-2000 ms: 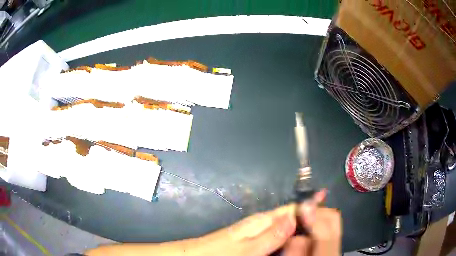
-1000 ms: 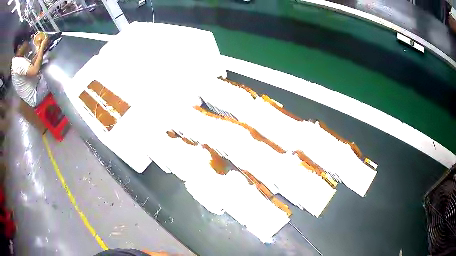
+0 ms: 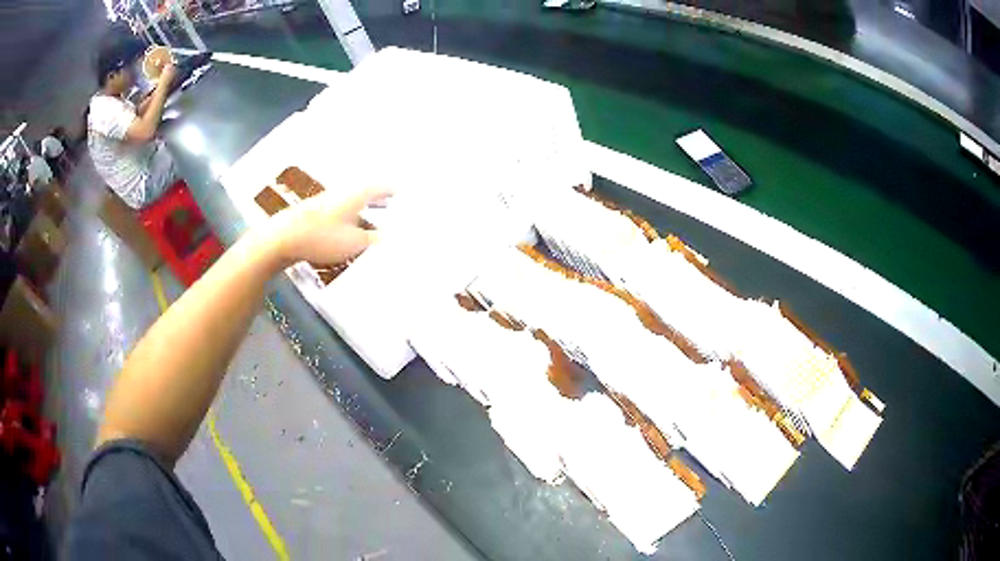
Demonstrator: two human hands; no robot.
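Observation:
My left hand (image 3: 318,228) reaches in from the lower left over the white foam tray (image 3: 378,340). Its fingers are spread beside orange-brown flex parts (image 3: 296,182) in the tray's cut-out, and I see nothing held; glare hides detail around the fingertips. Three overlapping rows of white modules with orange flex tabs lie to the right on the dark green mat: a front row (image 3: 631,482), a middle row (image 3: 713,411) and a back row (image 3: 828,400). My right hand is out of the picture.
A white-edged green conveyor (image 3: 647,99) runs behind, with a phone-like item (image 3: 715,162) on it. A person (image 3: 126,142) sits near a red stool (image 3: 181,232) at upper left. A thin wire (image 3: 715,537) lies by the front row. A dark edge shows at lower right.
My left arm has come in and reaches over the tray. The view first swung left, then slightly more, and the iron, tin and box left it. The phone-like item has appeared on the conveyor.

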